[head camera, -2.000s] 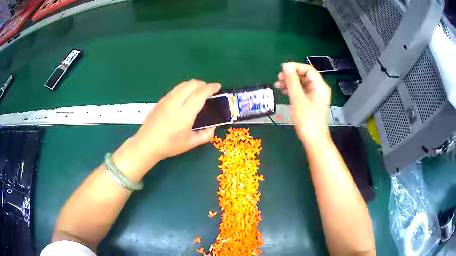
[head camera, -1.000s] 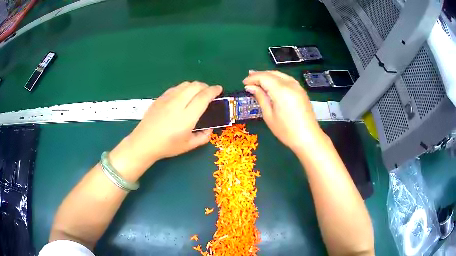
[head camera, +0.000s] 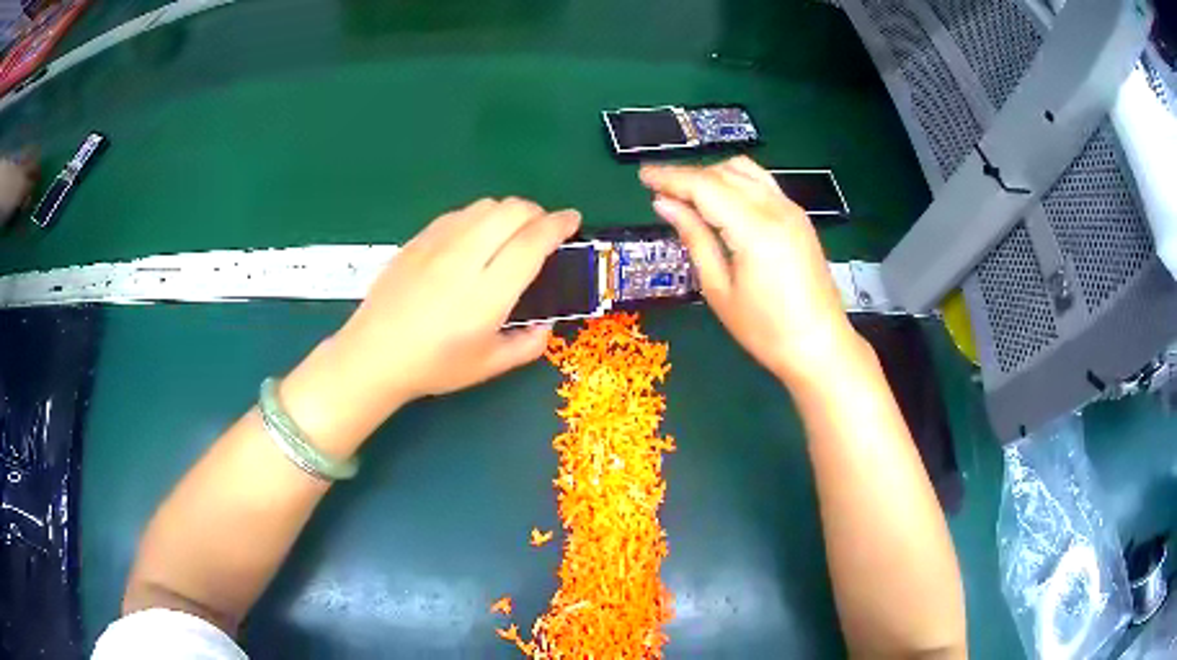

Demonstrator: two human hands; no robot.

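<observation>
An open phone (head camera: 652, 268) lies across the pale rail, its dark screen at the left and its blue-white circuit board at the right. My left hand (head camera: 452, 303) grips the screen end between thumb and fingers. My right hand (head camera: 749, 264) is at the board's right end, thumb and fingers bent and a little apart; whether a small part is between the fingertips cannot be told. A long heap of small orange parts (head camera: 611, 490) lies just below the phone on the green worktop.
Two open phones lie on the green conveyor (head camera: 426, 129), one (head camera: 684, 129) behind my right hand, one (head camera: 813, 192) partly covered by it. Another phone (head camera: 70, 179) is far left, near a person's hand (head camera: 16, 184). A grey perforated housing (head camera: 1091, 219), black slab (head camera: 910, 413) and clear bag (head camera: 1061, 554) are at right.
The phones on the conveyor have shifted left. My right hand has moved slightly right, showing more of the board. My left hand keeps its grip. Another person's hand has appeared far left.
</observation>
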